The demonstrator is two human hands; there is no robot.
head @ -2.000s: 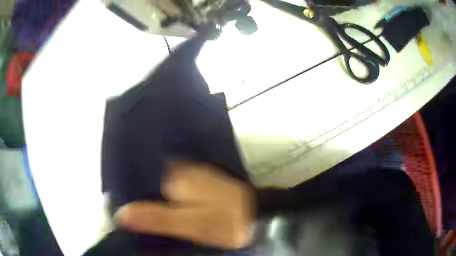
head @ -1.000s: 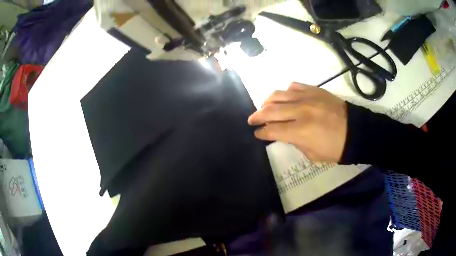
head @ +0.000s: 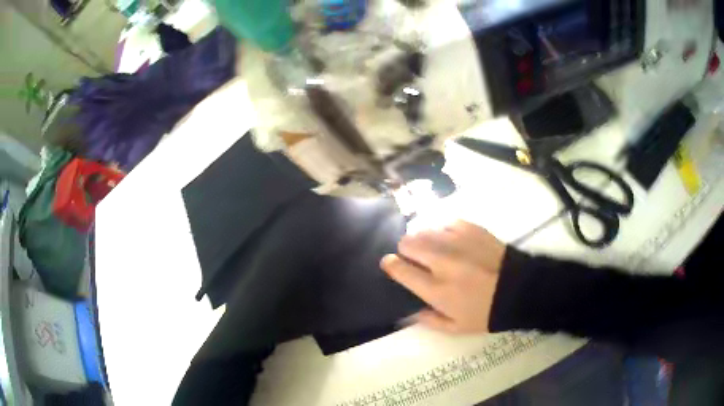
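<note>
A dark cloth panel (head: 341, 277) lies on the white table with its upper end under the sewing machine's lit needle area (head: 393, 190). It has a fold or overlapping layer on its left part. My right hand (head: 456, 273) lies palm down at the panel's right edge, fingertips on the cloth just below the needle area. It is slightly blurred, and whether it pinches the edge is not clear. A dark shape like a sleeve (head: 226, 365) reaches in from the bottom left onto the cloth. My left hand itself does not show.
Black shears (head: 560, 186) lie right of the needle, near a black rectangle (head: 659, 147) and a yellow tool (head: 687, 173). A dark control screen (head: 564, 47) is above. A ruler scale (head: 444, 377) runs along the front edge. Purple cloth (head: 151, 107) and a red item (head: 79, 190) are far left.
The view has tilted up, showing more of the machine. My right hand came from the panel's lower part to its right edge. The panel has moved toward the machine; its lower edge now shows on the table.
</note>
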